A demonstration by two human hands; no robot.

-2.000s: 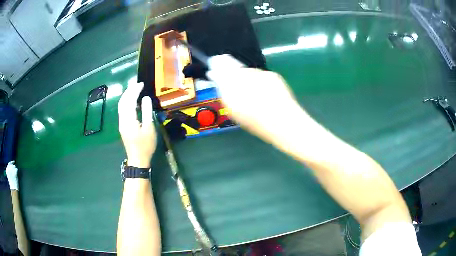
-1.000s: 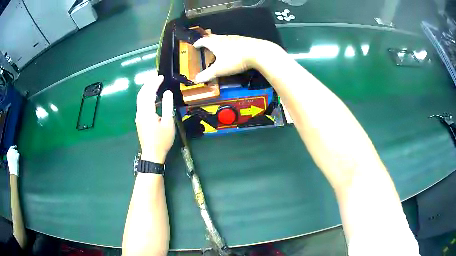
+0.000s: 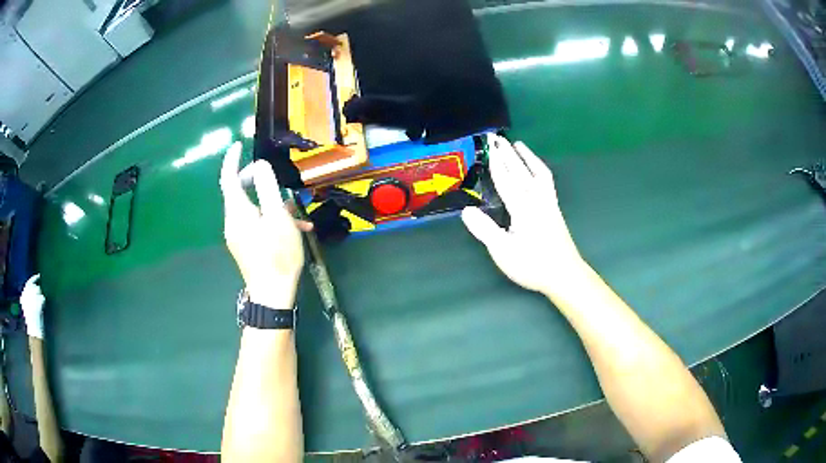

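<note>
An orange fixture [image 3: 350,86] stands at the upper left of a blue control box [image 3: 380,155] with a red button [image 3: 390,197] and yellow arrows. A black phone frame [image 3: 336,99] lies on the fixture. A black pad [image 3: 426,63] lies behind and to the right of it. My left hand [image 3: 263,226] is at the box's left end, fingers pointing up and apart; its fingertips partly hide that corner. My right hand [image 3: 523,217] is at the box's right end with thumb and fingers spread. Neither hand visibly holds anything.
A wrapped cable [image 3: 344,339] runs from the box toward me across the green worktop [image 3: 471,362]. Another black phone frame [image 3: 121,210] lies at the left. A coworker's white-gloved hand [image 3: 33,306] is at the far left. A dark tool [image 3: 809,178] is at the right edge.
My right hand has left the phone frame and fixture and moved down to the box's right end. The black frame now lies on the fixture, which was open two seconds ago. My left hand stays at the left end.
</note>
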